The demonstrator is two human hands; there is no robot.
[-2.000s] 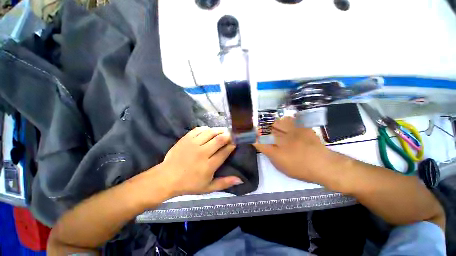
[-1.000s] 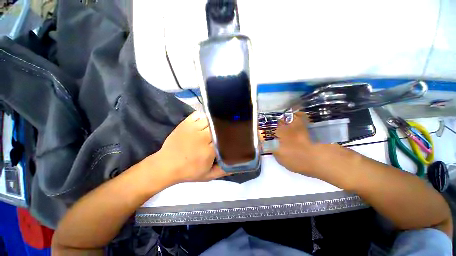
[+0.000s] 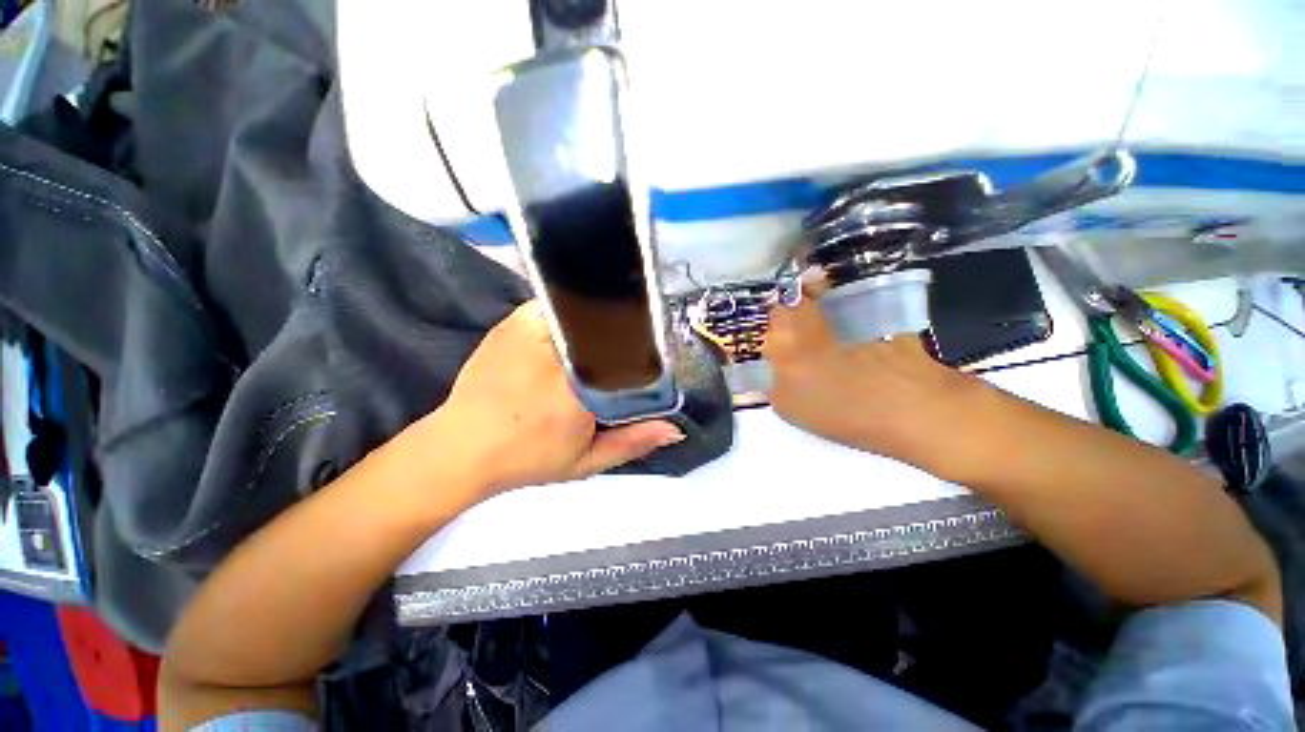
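Note:
A large dark grey garment (image 3: pixel 387 308) with pale topstitching lies left of and under the white sewing machine head (image 3: pixel 859 86). A flap of it (image 3: pixel 704 429) shows beside my left thumb. My left hand (image 3: pixel 530 408) presses on the cloth, its fingers hidden behind the shiny take-up lever guard (image 3: pixel 587 236). My right hand (image 3: pixel 844 375) is right of the needle area, its fingertips partly hidden by the round metal tension part (image 3: pixel 880 229). I cannot tell whether it holds cloth. The needle is hidden.
A black smartphone (image 3: pixel 988 308) lies right of my right hand. Green-handled scissors (image 3: pixel 1138 386) and yellow-and-pink snips (image 3: pixel 1185 350) lie further right, with a round black object (image 3: pixel 1238 446). A measuring tape strip (image 3: pixel 716 562) runs along the table's front edge.
My left hand pressed the cloth nearer the needle area, and less of the dark flap shows at the front than two seconds ago. The view has shifted, with the lever guard looming larger.

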